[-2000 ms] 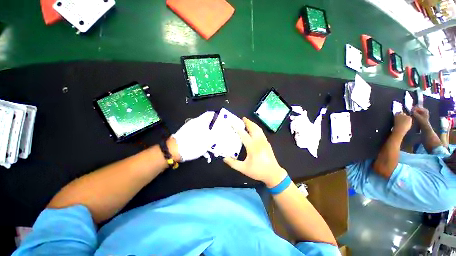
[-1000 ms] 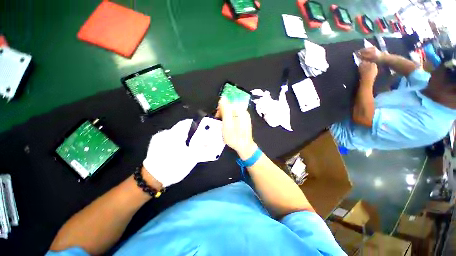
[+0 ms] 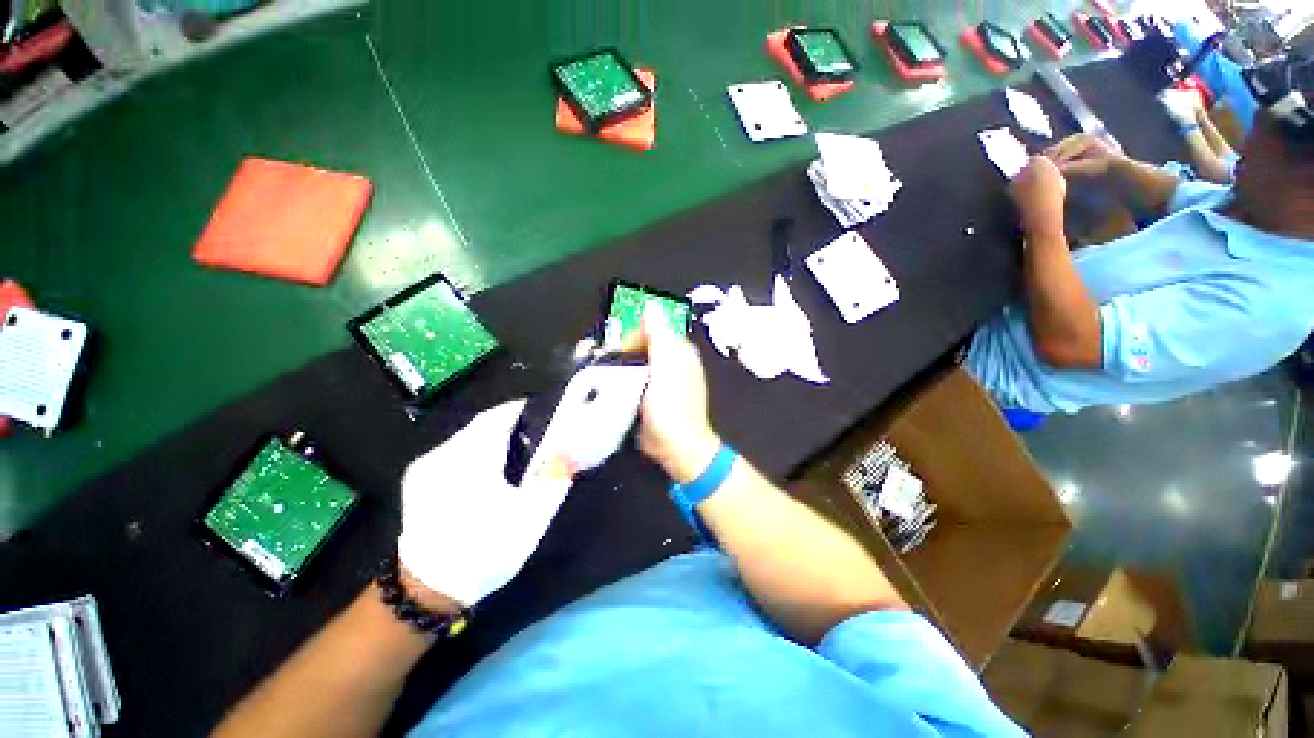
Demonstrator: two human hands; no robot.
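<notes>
My left hand [image 3: 468,512], in a white glove, holds a unit with a white cover [image 3: 598,408] and a dark vented side, tilted above the black mat. My bare right hand [image 3: 672,389] touches the same unit at its far right edge. One device housing with a green circuit board [image 3: 646,309] lies just beyond my right hand, partly hidden by it. Two more open housings lie to the left, one upper [image 3: 428,338] and one lower [image 3: 280,508]. The underside of the held unit is hidden.
A crumpled white cloth [image 3: 767,329], a loose cover plate [image 3: 852,276] and a stack of covers [image 3: 855,178] lie to the right. More covers [image 3: 55,670] are at lower left. The green belt [image 3: 461,87] carries orange-red pads. A cardboard box [image 3: 994,526] and a person [image 3: 1153,296] are at right.
The view has shifted. The held unit is tilted more, showing its dark vented side. My right hand has moved from over the housing beyond to the held unit's edge.
</notes>
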